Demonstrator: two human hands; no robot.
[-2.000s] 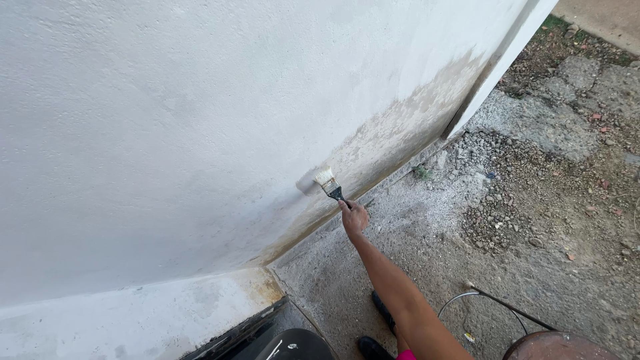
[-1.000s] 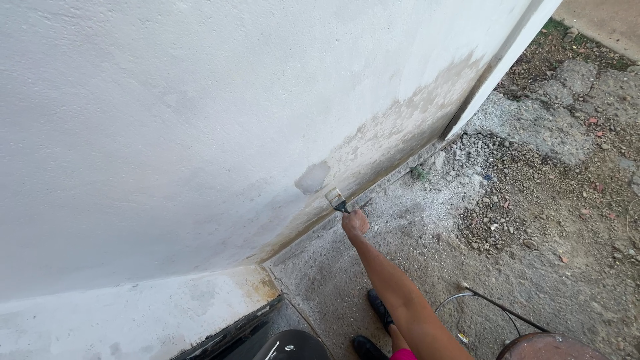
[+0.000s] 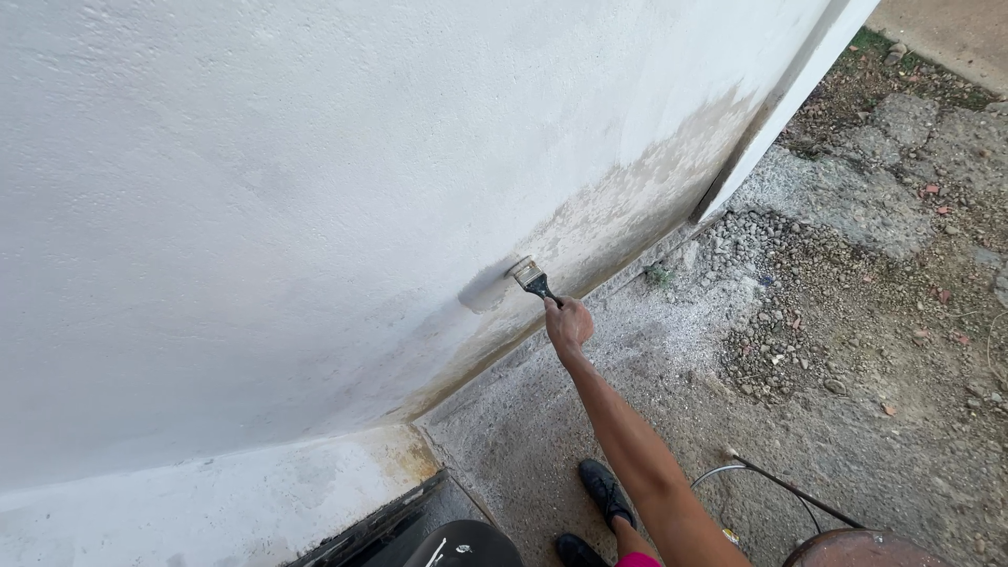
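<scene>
My right hand (image 3: 570,324) is closed around the dark handle of a flat paintbrush (image 3: 532,279). The pale bristles touch the white plastered wall (image 3: 299,197) at the upper right edge of a wet grey patch (image 3: 487,287). Right of the brush, the wall's lower part has a stained, peeling band (image 3: 630,197) that runs down toward the ground. My left hand is out of the frame.
A dark rounded object with white marks (image 3: 465,547) stands at the bottom. A rusty round-topped container (image 3: 882,549) with a wire handle and a rod beside it is at the lower right. Loose gravel (image 3: 768,315) lies along the wall. My dark shoes (image 3: 605,488) are below my arm.
The brush has moved up the wall from below the wet patch to the patch's upper right edge. The patch reaches further to the right than a second ago.
</scene>
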